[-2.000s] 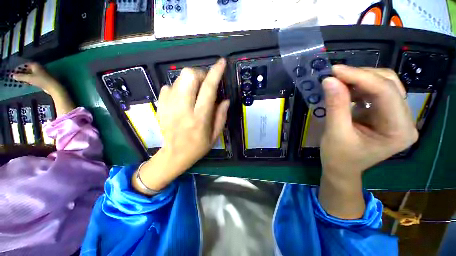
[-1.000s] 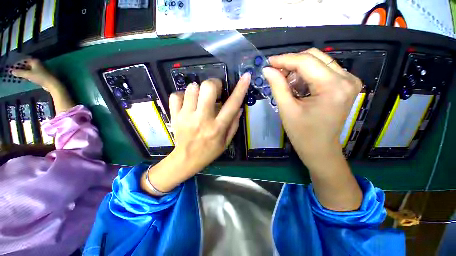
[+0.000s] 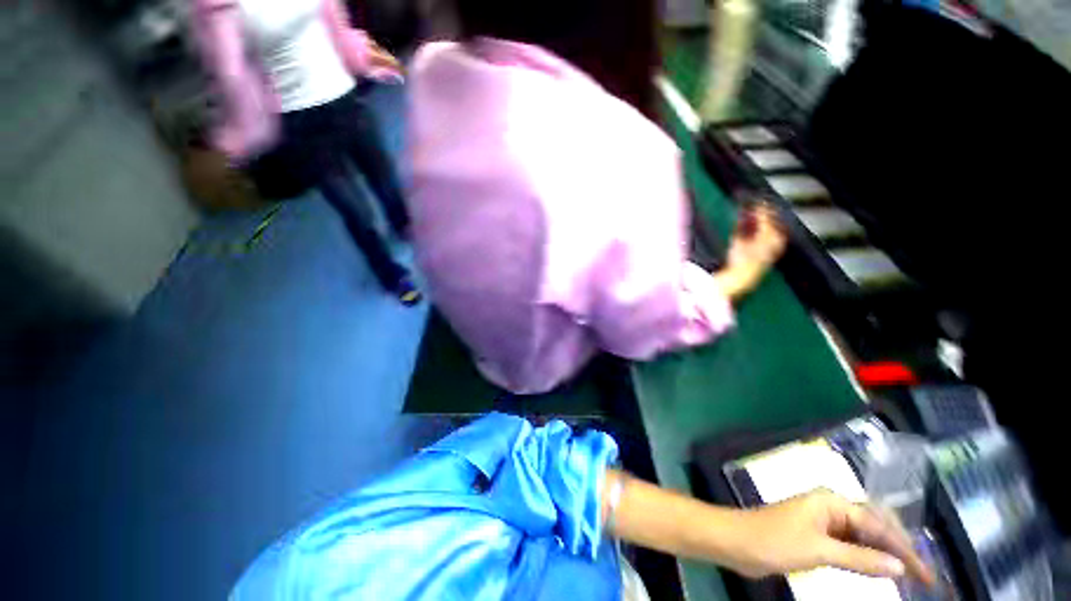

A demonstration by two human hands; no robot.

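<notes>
The view is blurred. My left hand reaches in at the lower right, over a phone in the near end of the black tray. Its thumb and forefinger are apart, and I see nothing held between them. The phone's pale battery shows beside and below the hand. A clear, hazy strip lies near the fingertips, too blurred to tell its rings or what it touches. My right hand is out of the picture.
A co-worker in pink sits at the green bench, one hand near another tray of phones. Another person in pink stands on the blue floor. A red-handled tool lies behind the tray.
The view has swung left, bringing in the co-worker and floor. My right hand has left the picture; my left hand now shows at the lower right, with only one phone clearly visible below it.
</notes>
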